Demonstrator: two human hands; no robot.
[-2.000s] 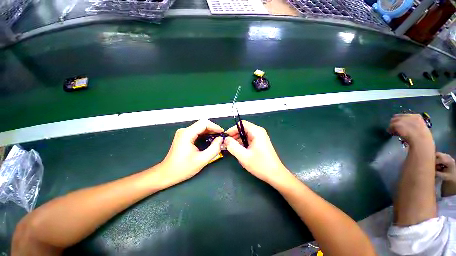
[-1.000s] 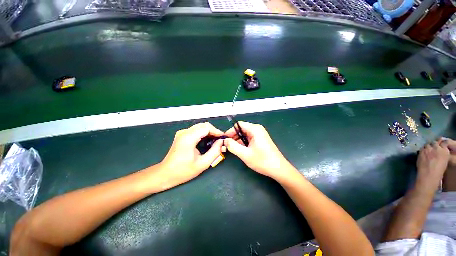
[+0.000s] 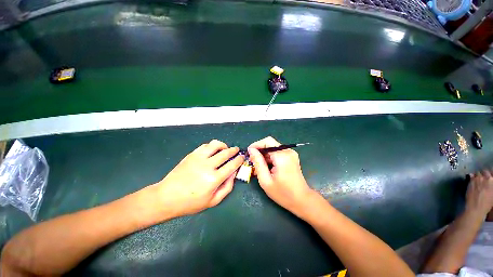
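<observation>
My left hand (image 3: 202,176) holds a black device unit (image 3: 244,155) over the dark green worktop; its fingers cover most of the housing. A white battery with a yellow edge (image 3: 244,173) hangs from the unit on the side toward me. My right hand (image 3: 278,167) touches the unit from the right with its fingertips and holds dark tweezers (image 3: 281,147), which point to the right with their thin end away from the unit.
Spaced units (image 3: 278,84) lie on the green belt (image 3: 178,89) beyond the white strip (image 3: 205,115). A clear bag (image 3: 24,178) is at left. At right are dark small parts (image 3: 448,153), tan parts (image 3: 462,143), a black unit (image 3: 476,140) and another person's hand (image 3: 479,189).
The tweezers have swung from pointing up toward the belt to pointing right. My left fingers now lie over the unit, and the battery shows more. The other person's hand has moved off the small parts.
</observation>
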